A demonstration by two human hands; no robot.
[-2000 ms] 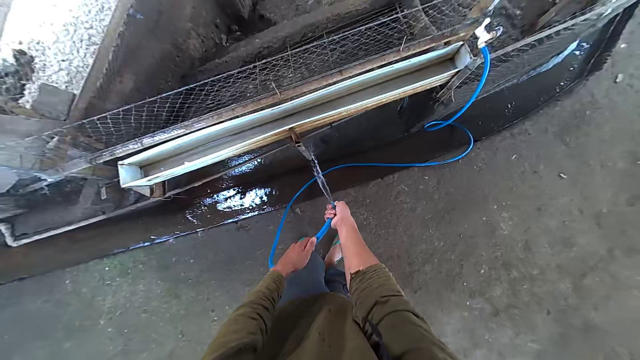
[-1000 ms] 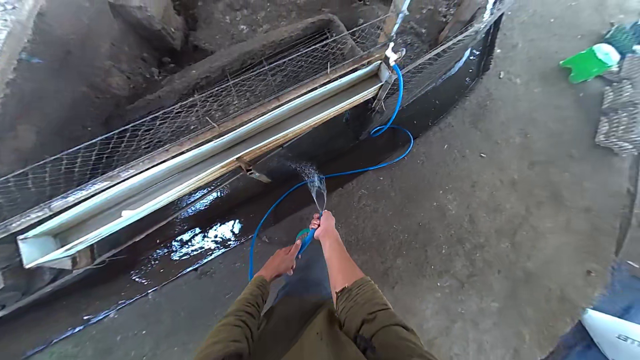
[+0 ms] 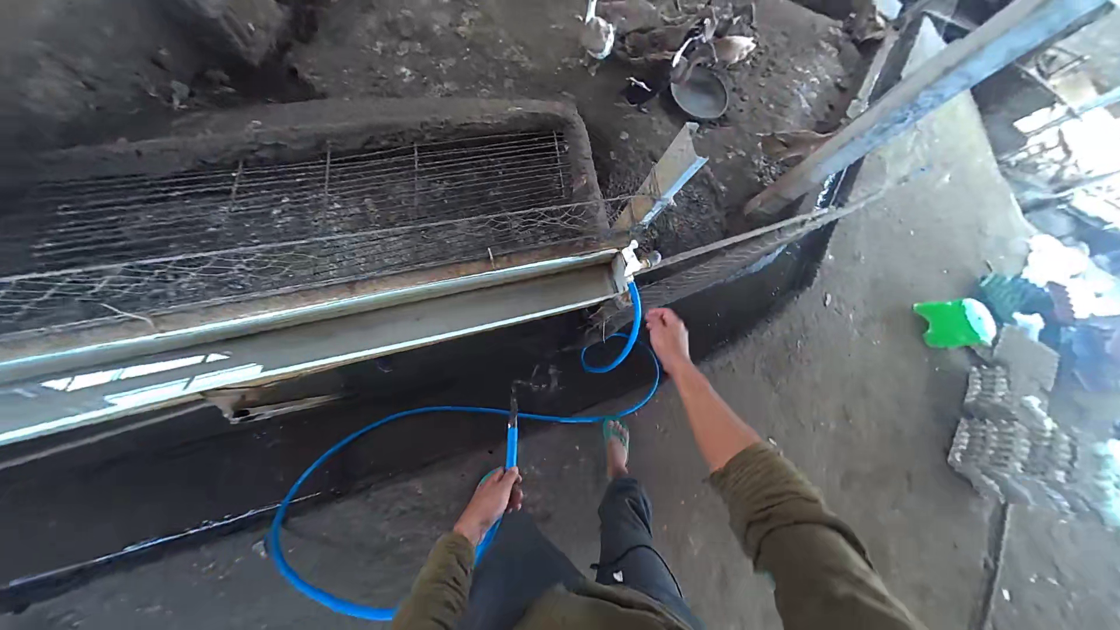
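Note:
My left hand point(image 3: 492, 500) grips the blue hose point(image 3: 511, 446) a little below its end, and water point(image 3: 516, 394) comes out of that end over the dark wet channel. The hose loops along the floor and up to a white tap point(image 3: 631, 260) at the right end of a long metal trough point(image 3: 367, 331). My right hand point(image 3: 668, 338) is below and right of the tap, beside the upper hose, with its fingers partly curled. Nothing shows in it, though its palm side is hidden.
Wire netting point(image 3: 306, 262) runs behind the trough. Ducks point(image 3: 598, 37) and a round pan point(image 3: 700, 93) are beyond it. A slanted post point(image 3: 919, 105) rises at the right. Stacked egg trays point(image 3: 1015, 446) and a green plastic container point(image 3: 954, 323) lie on the right floor. My sandaled foot point(image 3: 617, 442) is near the hose.
My right hand has left the hose and reached out toward the tap. My left hand still holds the hose. The view has moved nearer the tap end of the trough.

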